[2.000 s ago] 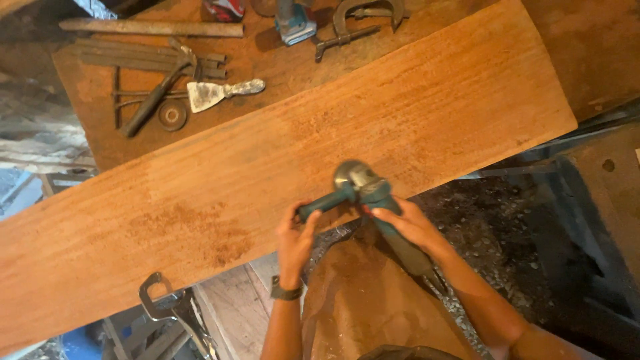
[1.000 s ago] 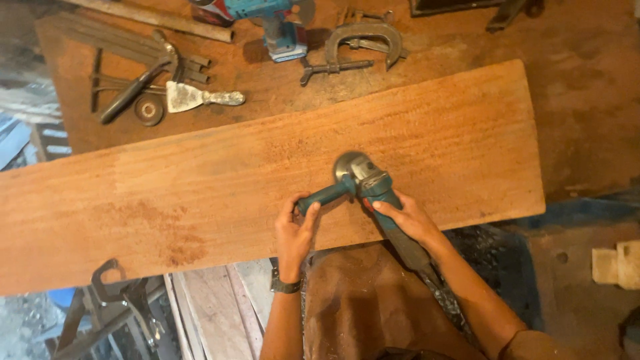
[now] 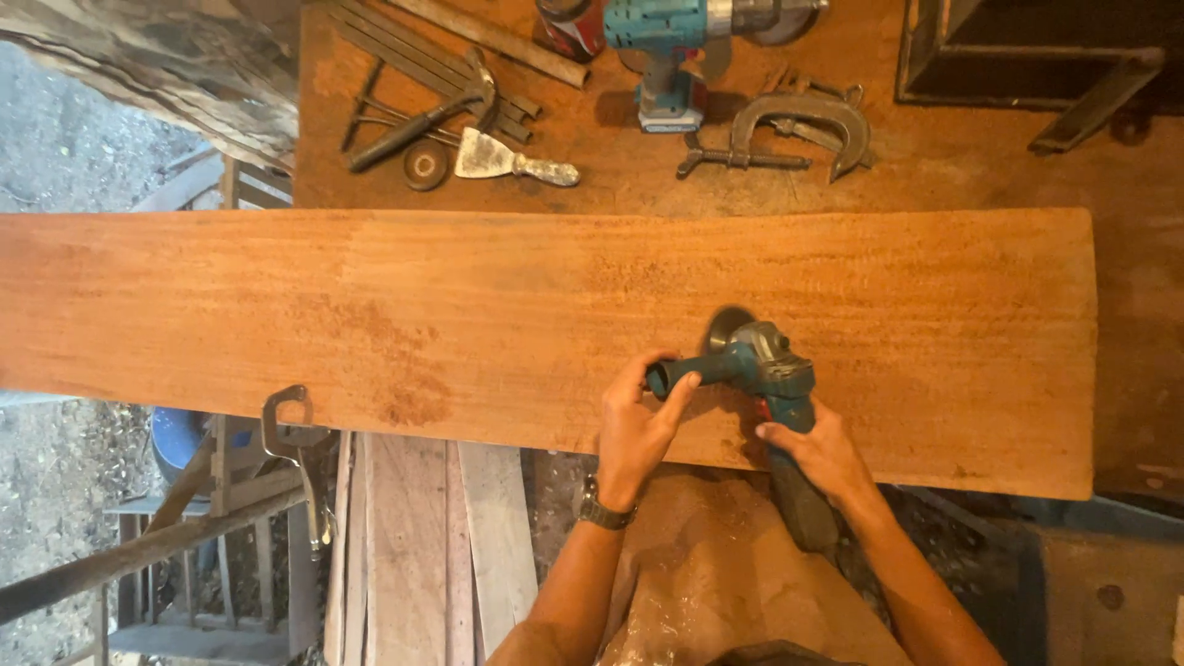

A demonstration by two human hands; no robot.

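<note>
A long wooden board (image 3: 536, 296) lies across the workbench. Over its right half is a teal angle grinder (image 3: 772, 370), its round disc (image 3: 729, 328) at the board's surface; whether they touch I cannot tell. My left hand (image 3: 638, 425), with a watch at the wrist, holds the grinder's side handle (image 3: 694, 370), fingers and thumb around it. My right hand (image 3: 819, 449) grips the grinder's body near a red switch, with the rear of the tool pointing down toward my apron (image 3: 721, 564). Reddish-brown rough patches mark the board's face.
Behind the board on the workbench (image 3: 629, 185) lie a claw hammer (image 3: 416, 125), a putty knife (image 3: 513, 162), a small disc (image 3: 426, 165), metal bars, a cordless drill (image 3: 661, 55) and a C-clamp (image 3: 805, 129). A locking clamp (image 3: 298, 453) grips the board's near edge. Planks (image 3: 412, 546) stand below.
The view has turned, so the board now runs nearly level across it. Both hands keep hold of the grinder over the board's right half.
</note>
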